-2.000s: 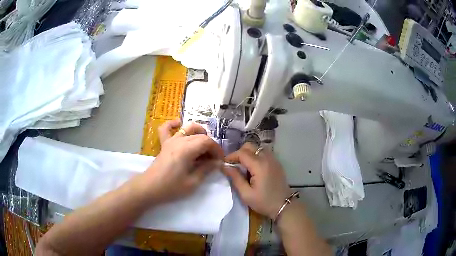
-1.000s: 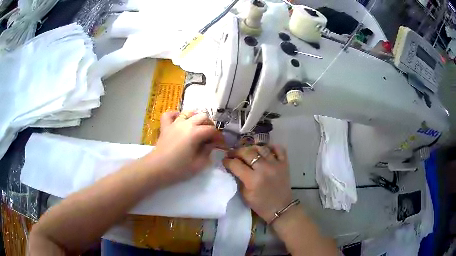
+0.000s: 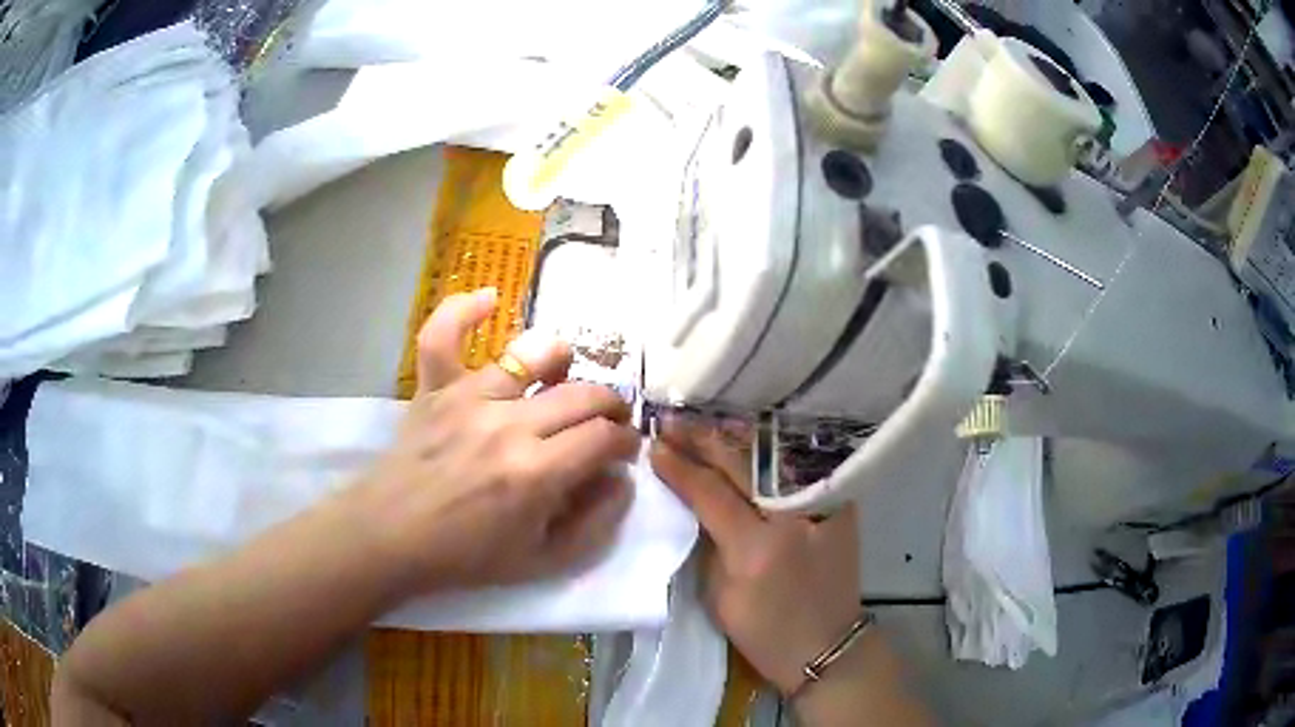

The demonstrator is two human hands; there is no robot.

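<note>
A wide white cloth panel (image 3: 213, 462) lies left of the needle, under my left forearm. A narrow white strip (image 3: 665, 660) runs from the needle area towards me. My left hand (image 3: 518, 462) presses on the panel's edge near the presser foot, with its fingertips at the cloth. My right hand (image 3: 760, 547) has its fingers at the seam where the strip and panel meet, partly hidden behind the machine head (image 3: 767, 270). The needle and foot are mostly hidden by the head and fingers.
A layered white panel stack (image 3: 121, 213) lies at far left. Loose white cloth (image 3: 384, 121) is behind the needle area. A white strip bundle (image 3: 1001, 554) lies at right, with dark snips (image 3: 1125, 574) beside it. Yellow tape (image 3: 476, 263) is stuck to the table.
The view has moved closer to the machine head, which now looks larger and covers part of my right hand. Both hands remain at the cloth near the needle.
</note>
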